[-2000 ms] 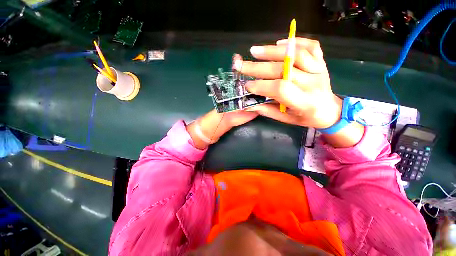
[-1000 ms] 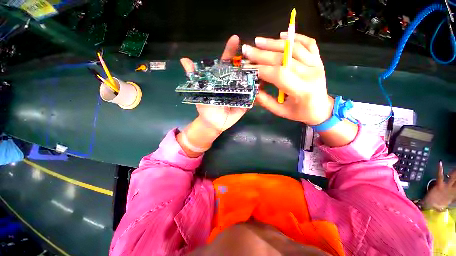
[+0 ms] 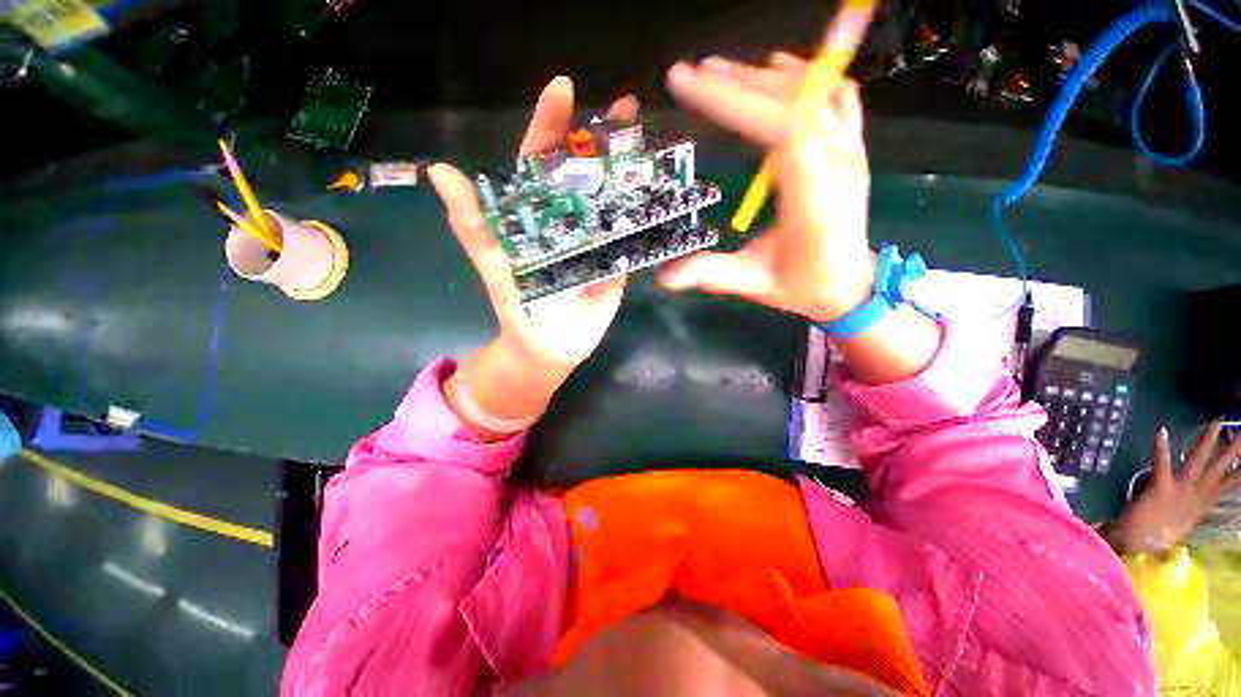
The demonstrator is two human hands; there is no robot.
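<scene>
My left hand [image 3: 551, 320] holds a stacked board assembly [image 3: 599, 211], two parallel green boards with a gap, tilted and seen partly edge-on. White, metal and orange parts stand on the upper board. My left palm is under it, with fingers at its left and far edges. My right hand [image 3: 817, 204] is just right of the boards, apart from them, thumb and fingers spread. It holds a yellow marking tool [image 3: 821, 89] with a pinkish section, slanted across the fingers. A blue wrist strap [image 3: 871, 300] is on my right wrist.
A pen cup [image 3: 289, 255] and a small orange-tipped item [image 3: 349, 180] are on the left bench. A green board [image 3: 331, 109] lies beyond. A clipboard with papers [image 3: 953, 293] and calculator [image 3: 1085, 395] are right. A blue coiled cord [image 3: 1055, 116] hangs right. Another person's hand [image 3: 1181, 490] is lower right.
My right hand has opened away from the boards, and the yellow tool has tilted to the right. The boards have turned and shifted left in my left hand. Another person's hand has appeared at lower right.
</scene>
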